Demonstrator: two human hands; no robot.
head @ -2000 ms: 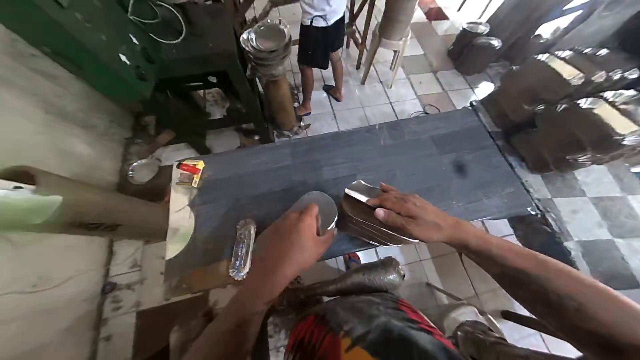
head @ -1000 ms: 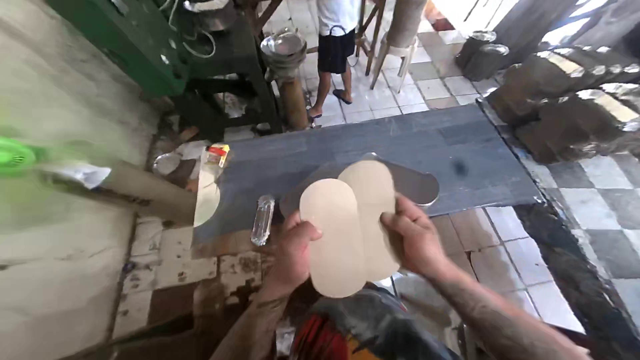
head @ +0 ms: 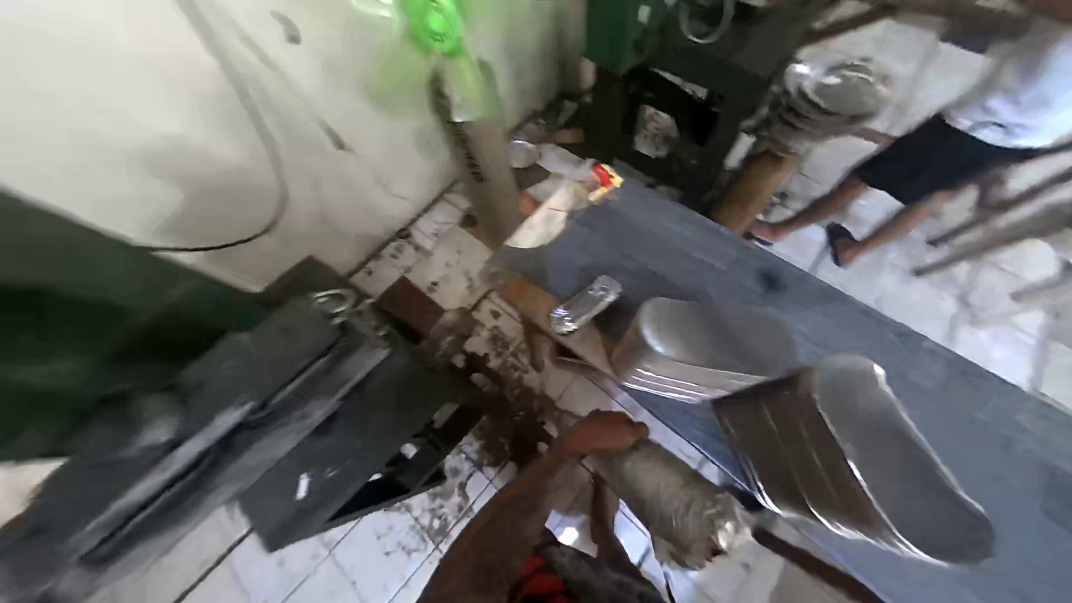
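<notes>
My left hand (head: 607,433) rests on the near end of a wrapped cylindrical roll (head: 670,494) just off the table's near edge; whether its fingers grip the roll is unclear. My right hand does not show. On the dark grey table (head: 938,352) lie two stacks of oval metal sheets, one (head: 703,343) beyond the roll and the other (head: 888,461) to its right, its layers slanted. A small foil-wrapped bundle (head: 586,303) lies near the table's left end. The picture is blurred.
A green-bladed fan (head: 435,25) stands by the wall. At left is a dark metal machine (head: 276,402). A person in dark shorts (head: 938,159) stands beyond the table, beside stacked metal pieces (head: 829,92) on a post.
The view has swung left. The two pale oval pieces held a second ago are no longer in my visible left hand, which has moved down to the roll. My right hand has left the view.
</notes>
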